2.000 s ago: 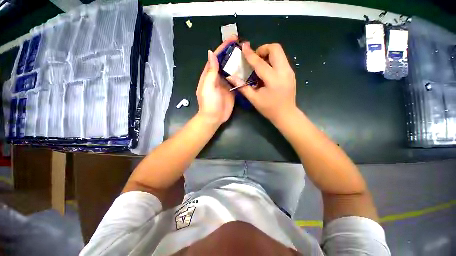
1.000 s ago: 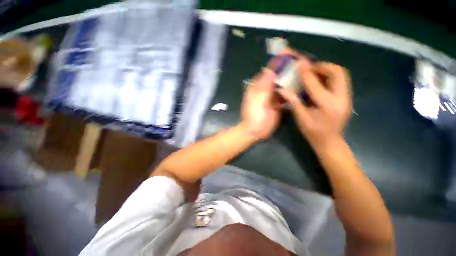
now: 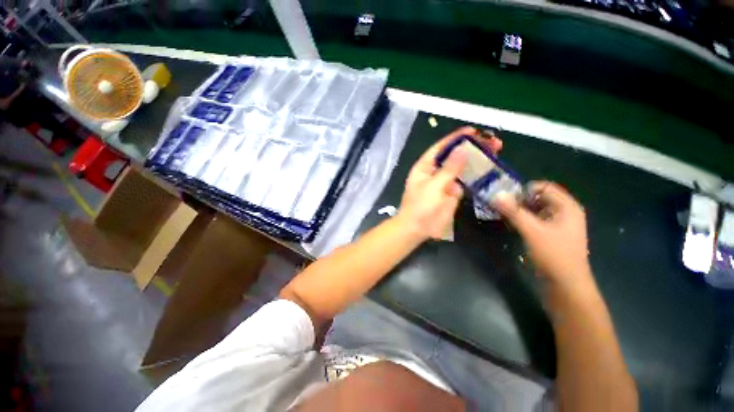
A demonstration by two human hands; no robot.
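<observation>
A blue housing with a board assembly in it [image 3: 481, 172] is held tilted above the dark green mat. Its pale end points up and left, its blue and silvery part down and right. My left hand [image 3: 435, 189] grips it from the left, thumb over the pale part. My right hand [image 3: 551, 221] is at its lower right end, fingers bent against it and slightly blurred. Whether a tool is in my right hand cannot be told. A small white piece [image 3: 388, 211] lies on the mat left of my left hand.
A tray stack with blue housings under a white sheet [image 3: 274, 137] stands at the left. Two board assemblies [image 3: 700, 233] lie at the right edge. A green conveyor [image 3: 435, 68] with a few handsets runs behind. An orange fan [image 3: 105, 86] and an open cardboard box [image 3: 189, 241] are at the left.
The view has swung left and up, showing more conveyor, fan and box. The housing is more visible between my hands, and my right hand has shifted to its lower right end.
</observation>
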